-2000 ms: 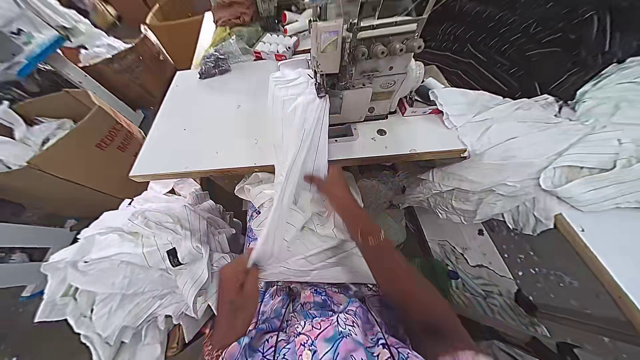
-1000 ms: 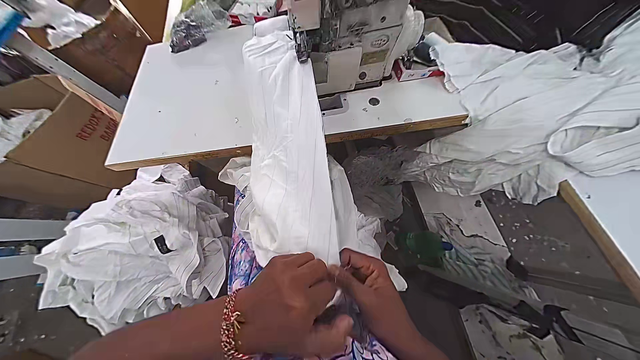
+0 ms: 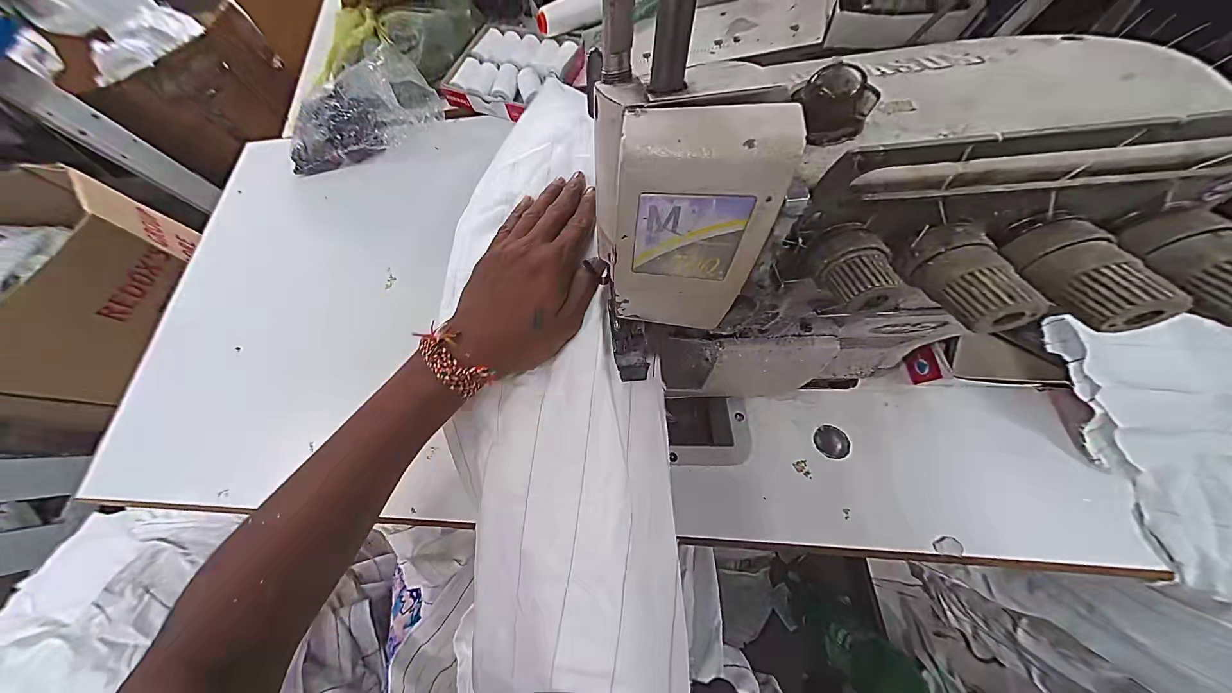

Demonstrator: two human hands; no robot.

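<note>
My left hand (image 3: pixel 532 279), with a braided thread bracelet at the wrist, lies flat on a white striped cloth (image 3: pixel 577 500), its fingers pointing away from me and its thumb beside the machine's head. The cloth runs from the far side of the sewing machine (image 3: pixel 698 212), past the presser foot area, and down over the table's front edge. Its right edge lies at the presser foot (image 3: pixel 630 356), whose contact with the cloth is partly hidden. My right hand is out of view.
The white table (image 3: pixel 318 318) carries a plastic bag (image 3: pixel 356 125) and a box of white thread spools (image 3: pixel 505 72) at the back. A cardboard box (image 3: pixel 106 279) stands left. White fabric lies heaped below left (image 3: pixel 125 577) and at right (image 3: pixel 1155 433).
My left hand has gone from the cloth's near end in my lap to the cloth beside the machine's head. My right hand has left the view. The view has moved closer to the machine.
</note>
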